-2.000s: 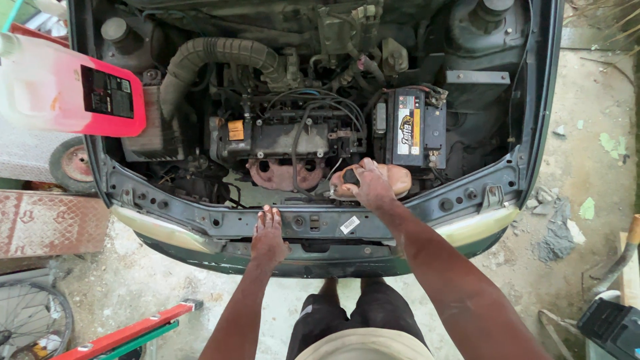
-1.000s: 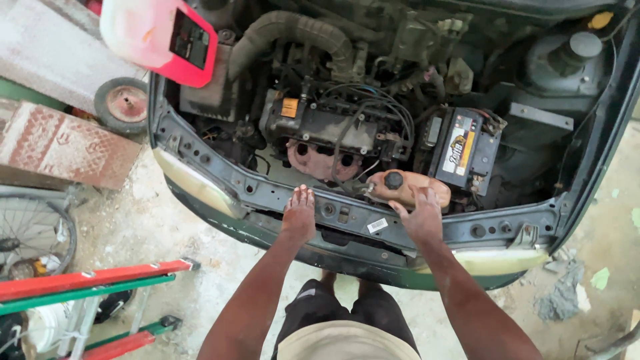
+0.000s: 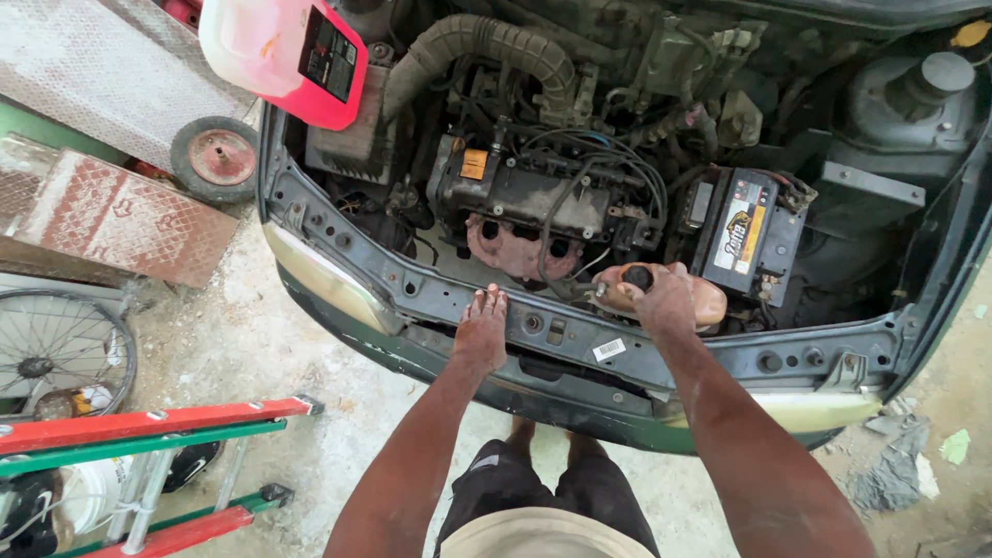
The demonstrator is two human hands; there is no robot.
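My right hand (image 3: 666, 298) has its fingers on the black cap (image 3: 638, 277) of the orange-brown coolant expansion tank (image 3: 707, 301), at the front of the engine bay. The cap sits on the tank's neck. My left hand (image 3: 482, 329) rests with extended fingers on the metal front crossmember (image 3: 434, 293) of the car and holds nothing. Behind the tank is a car battery (image 3: 748, 225); the engine's valve cover (image 3: 535, 194) is to its left. A translucent jug of pink-red liquid (image 3: 283, 58) stands at the bay's upper left.
A ribbed air intake hose (image 3: 496, 39) arches over the engine. Left of the car are a small wheel (image 3: 221, 157), a rusty tread-plate ramp (image 3: 124, 213), a bicycle wheel (image 3: 35, 366) and a red and green ladder (image 3: 155, 422). Grey debris (image 3: 891, 473) lies on the floor at the right.
Two seconds ago the tank's opening looked uncovered; one second ago the black cap was on it. My right hand has moved from beside the cap onto it. The view has shifted.
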